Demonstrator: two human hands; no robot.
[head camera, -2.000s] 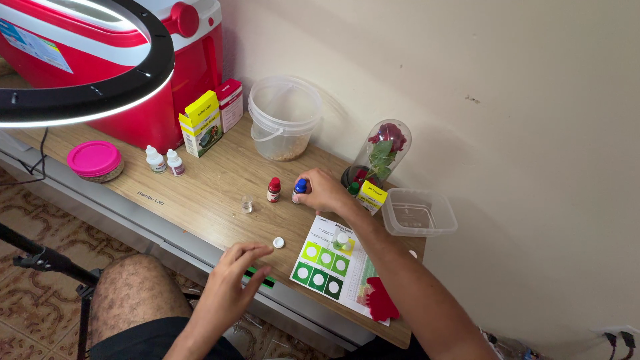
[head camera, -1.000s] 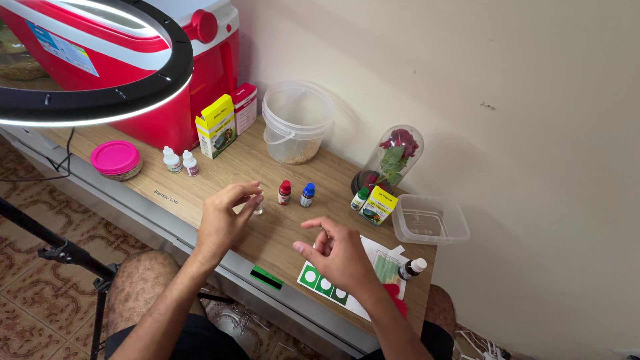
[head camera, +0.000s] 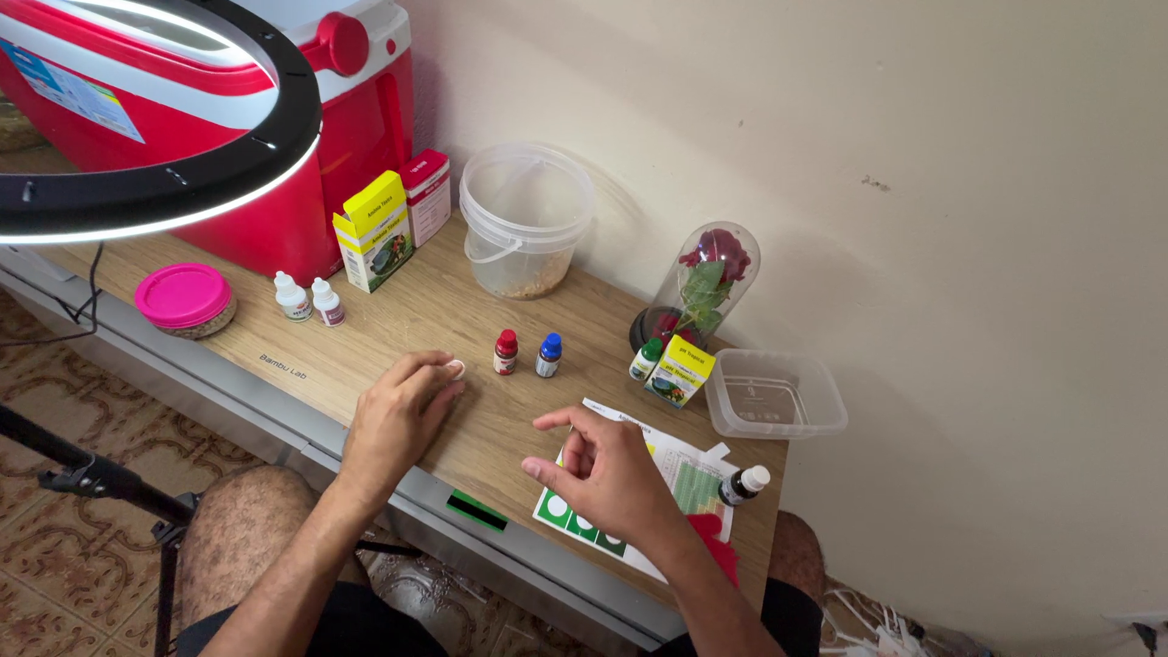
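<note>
My left hand (head camera: 401, 415) rests over the wooden tabletop, its fingertips on a small white cap (head camera: 456, 369); anything below the cap is hidden by the fingers. Open and holding nothing, my right hand (head camera: 598, 465) hovers over a printed colour chart (head camera: 680, 470). Beyond the hands stand a red-capped bottle (head camera: 505, 353) and a blue-capped bottle (head camera: 548, 356), side by side. On the chart's right part is a dark bottle with a white cap (head camera: 744, 484), near a red cloth-like piece (head camera: 716, 547). A green-capped bottle (head camera: 645, 359) stands beside a yellow pH test box (head camera: 681, 371).
A clear bucket (head camera: 527, 219), test-kit boxes (head camera: 374, 233) and a red cooler (head camera: 347, 137) stand at the back. White dropper bottles (head camera: 293, 297) and a pink-lidded jar (head camera: 185, 298) are at left. A rose dome (head camera: 707, 278) and clear tub (head camera: 776, 392) are at right. A ring light (head camera: 306, 100) overhangs.
My right hand has left the blue-capped bottle and moved toward the chart. My left hand is now at the white cap, which lay loose on the table two seconds ago.
</note>
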